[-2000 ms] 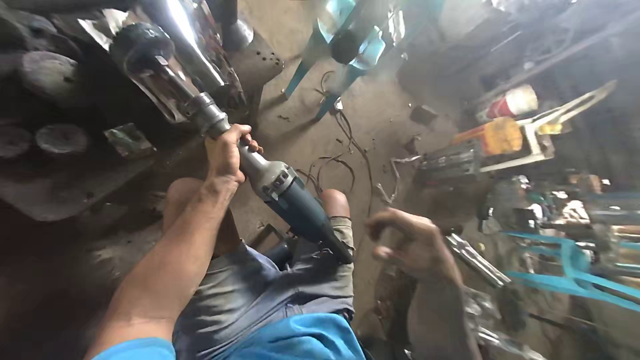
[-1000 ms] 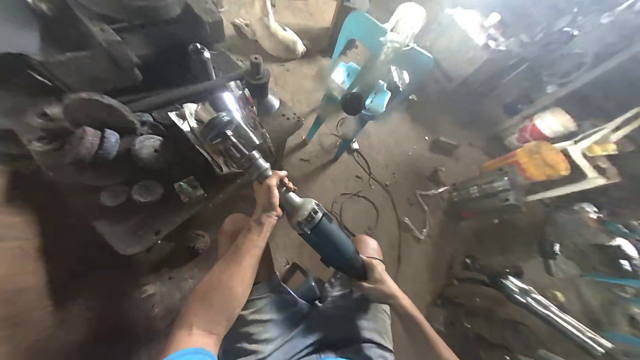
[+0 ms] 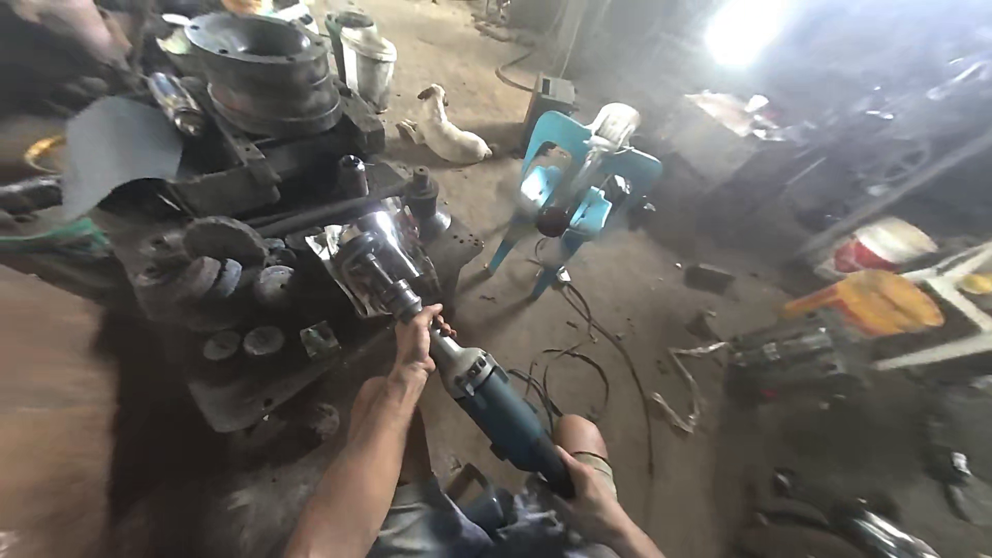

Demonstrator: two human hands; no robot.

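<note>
A long blue die grinder (image 3: pixel 504 415) slants across my lap. My left hand (image 3: pixel 418 341) is closed around its grey metal neck. My right hand (image 3: pixel 593 492) grips the dark rear end beside my knee. The grinder's front end reaches a shiny hollow metal cylinder (image 3: pixel 387 232) that lies on a dark metal bench. Where the tool meets the cylinder, the exact contact cannot be made out. Several round abrasive wheels (image 3: pixel 225 240) rest on the bench left of the cylinder.
A blue plastic chair (image 3: pixel 554 136) holding metal parts stands ahead, with cables (image 3: pixel 620 349) on the floor behind my right hand. A large flanged metal cylinder (image 3: pixel 263 70) sits at the upper left. A dog (image 3: pixel 449 136) lies beyond the bench. An orange container (image 3: pixel 883 302) is at the right.
My right hand was off the grinder two seconds ago and is now on its rear end. My left hand keeps its hold on the neck. The view has shifted.
</note>
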